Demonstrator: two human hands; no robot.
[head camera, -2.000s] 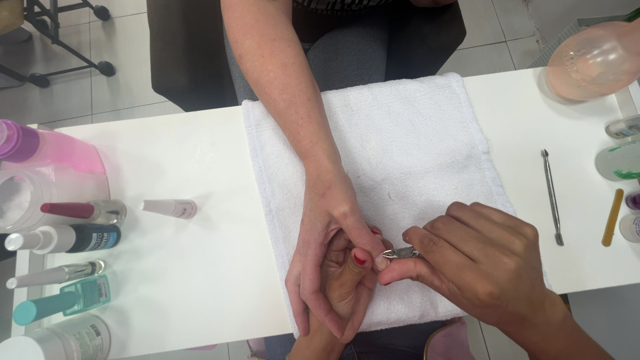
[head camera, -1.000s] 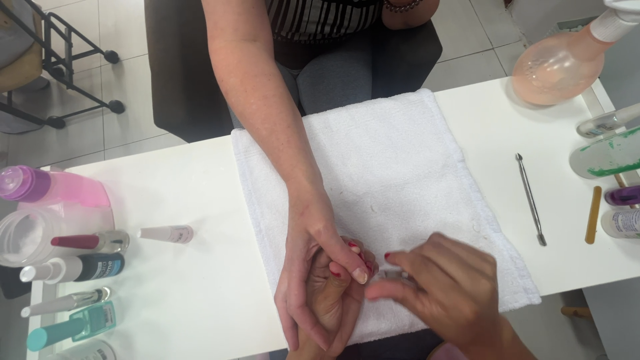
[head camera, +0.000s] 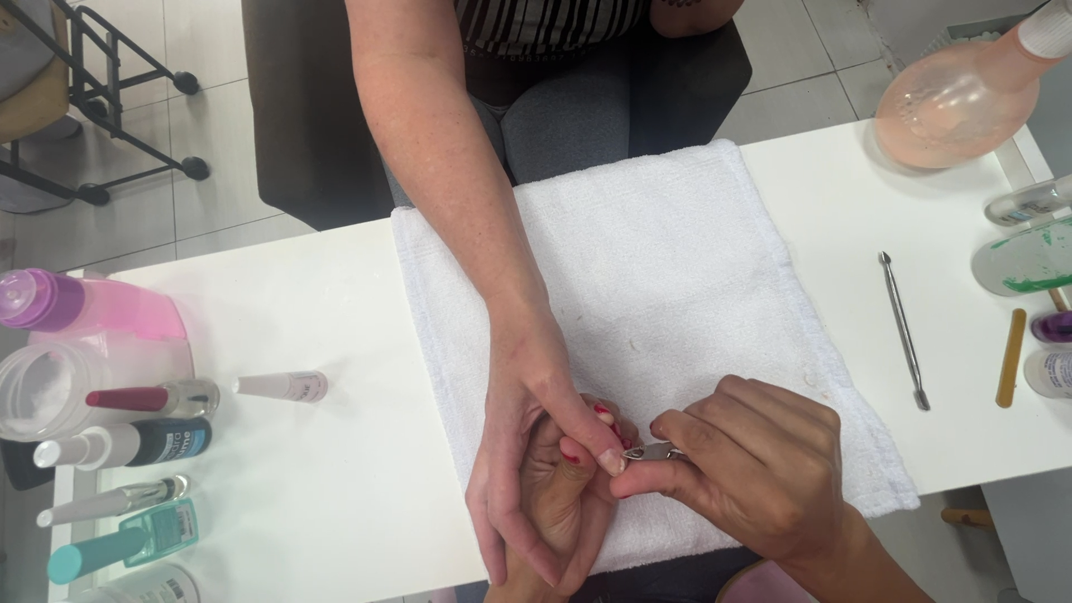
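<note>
Near the lower edge of a white terry towel (head camera: 653, 251), my left hand (head camera: 557, 494) holds the other person's hand (head camera: 523, 377) from beneath, palm up, its fingers partly hidden. My right hand (head camera: 745, 461) grips metal cuticle nippers (head camera: 653, 452) between thumb and fingers. The nippers' jaws are at the nail of the other person's thumb (head camera: 610, 459). Red polish shows on some of my left nails. A metal cuticle pusher (head camera: 904, 331) lies on the white table right of the towel.
Left on the table stand a pink bottle (head camera: 126, 308), an open jar (head camera: 46, 389) and several polish bottles, one teal (head camera: 163, 533); a pale polish bottle (head camera: 289, 386) lies nearer. At right are an orange-tinted bottle (head camera: 955, 105), a wooden stick (head camera: 1011, 358) and small bottles.
My right hand was slightly away from the other person's thumb one second ago; now the nippers are back at that thumbnail. My left hand keeps its hold on the person's hand.
</note>
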